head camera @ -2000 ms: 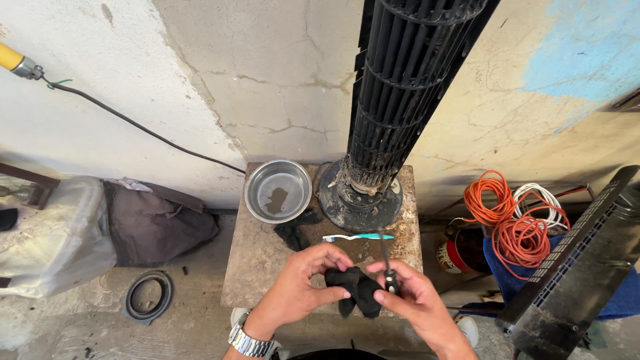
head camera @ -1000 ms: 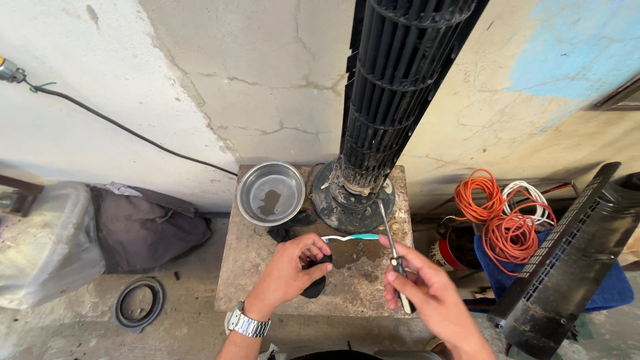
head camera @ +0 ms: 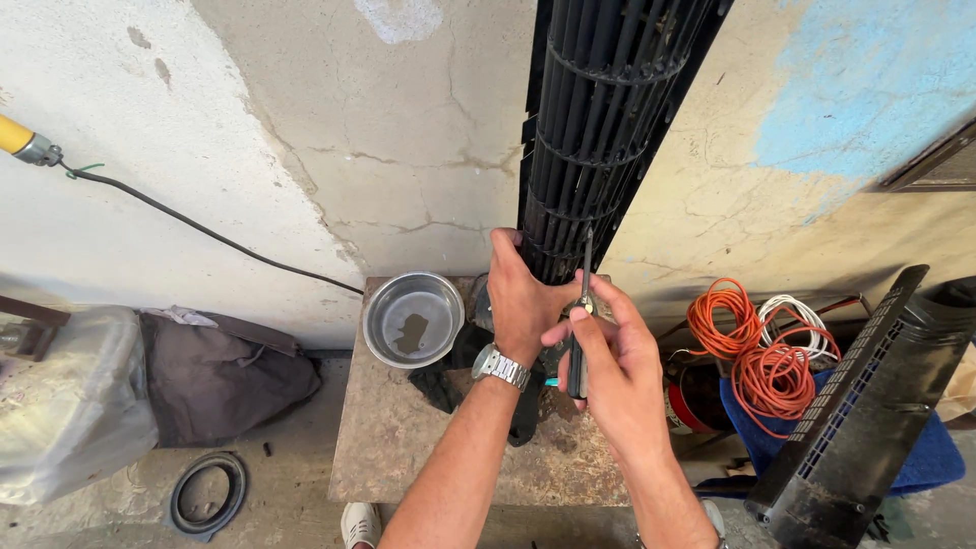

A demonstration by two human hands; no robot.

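My left hand (head camera: 526, 297) is around the lower part of a tall black slatted cylinder, a tower fan's blower wheel (head camera: 583, 145), which stands upright on a worn board-topped table (head camera: 427, 473). My right hand (head camera: 614, 335) grips the black and pale handle of a screwdriver (head camera: 586, 267), its shaft pointing up in front of the slats. Left of my left hand sits a round metal bowl (head camera: 450, 347) with a little murky liquid. A black cloth (head camera: 522, 415) lies beneath my left wrist. Only the teal end of a toothbrush (head camera: 552, 382) shows between my hands.
At the right, orange cable coils (head camera: 774, 381) and a white coil (head camera: 812, 324) lie near a blue towel (head camera: 934, 457) and a black vented plastic housing (head camera: 862, 427). A grey ring (head camera: 179, 496) is on the floor, near a dark fabric bag (head camera: 229, 381). A black cable (head camera: 206, 229) runs along the wall.
My left hand has let go of the black cloth and moved up to the slatted cylinder. My right hand has moved up with the screwdriver. The cloth now lies on the table.
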